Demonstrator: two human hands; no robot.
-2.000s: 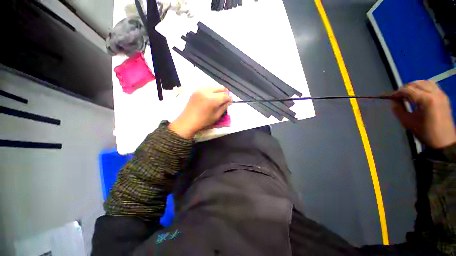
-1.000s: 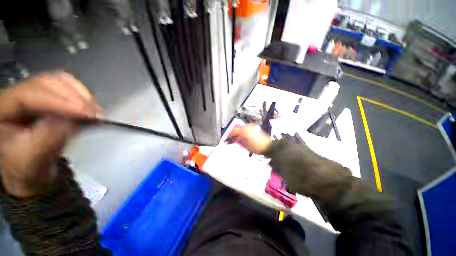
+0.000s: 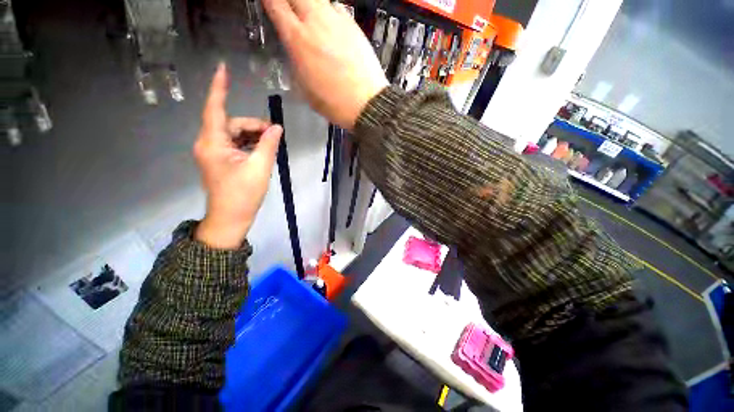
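A black strip [image 3: 286, 189] hangs nearly straight down, its top end just below a silvery two-pronged clamp [image 3: 275, 74]. My left hand [image 3: 233, 165] is beside it, forefinger pointing up; the tips of the thumb and a curled finger meet at the strip's upper part and appear to pinch it. My right hand [image 3: 334, 68] is raised above and right of it with straight fingers; its fingertips are cut off by the top edge, so its grip is hidden. Whether the strip touches the clamp is unclear.
More clamps [image 3: 153, 68] are at upper left. A blue bin [image 3: 286, 338] lies below. The white table [image 3: 386, 302] holds a plain pink piece [image 3: 422, 253], wide black strips [image 3: 449, 278] and a pink block [image 3: 479, 354] with a black insert. An orange machine [image 3: 467, 12] is behind.
The view has turned from the table to the clamps. My left hand has moved up beside the clamps with a strip; my right hand has left the table and risen to the top edge.
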